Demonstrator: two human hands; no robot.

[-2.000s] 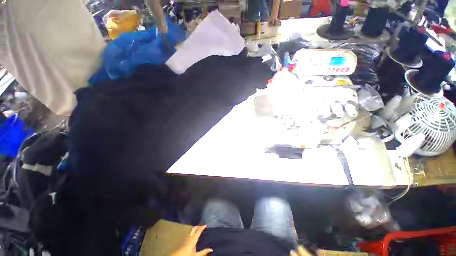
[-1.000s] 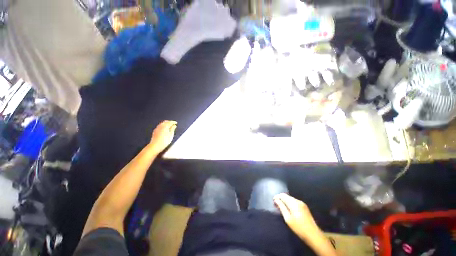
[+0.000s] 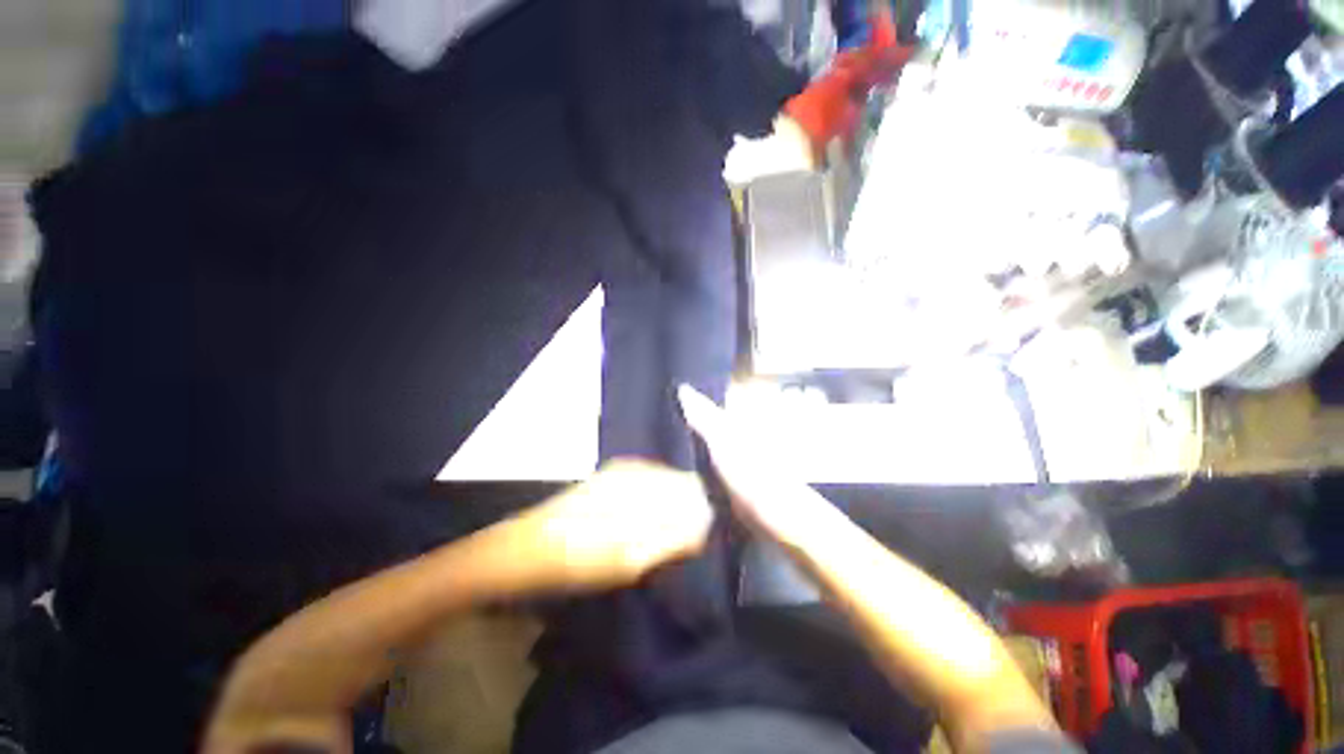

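A dark navy garment piece [image 3: 671,317] lies as a long strip from the back of the white tabletop over its front edge towards my lap. My left hand [image 3: 649,516] is on it at the table edge, fingers curled around the cloth. My right hand [image 3: 715,442] is at the piece's right edge, fingers extended and blurred; its exact hold is hard to tell. The black garment pile [image 3: 295,295] covers the left of the table. The overlock machine [image 3: 988,206], glaring white, stands right of the piece.
The control panel [image 3: 1083,56] is above the machine. A small white fan [image 3: 1268,295] stands at the right. A dark strip [image 3: 1024,420] hangs at the table edge. A red basket [image 3: 1083,626] with dark cloth is at the lower right. A crumpled clear bag [image 3: 1054,533] is below the edge.
My left hand has moved right from the pile, and my right hand has risen from my lap. A dark piece now stretches across the tabletop between the pile and the machine. The view has shifted.
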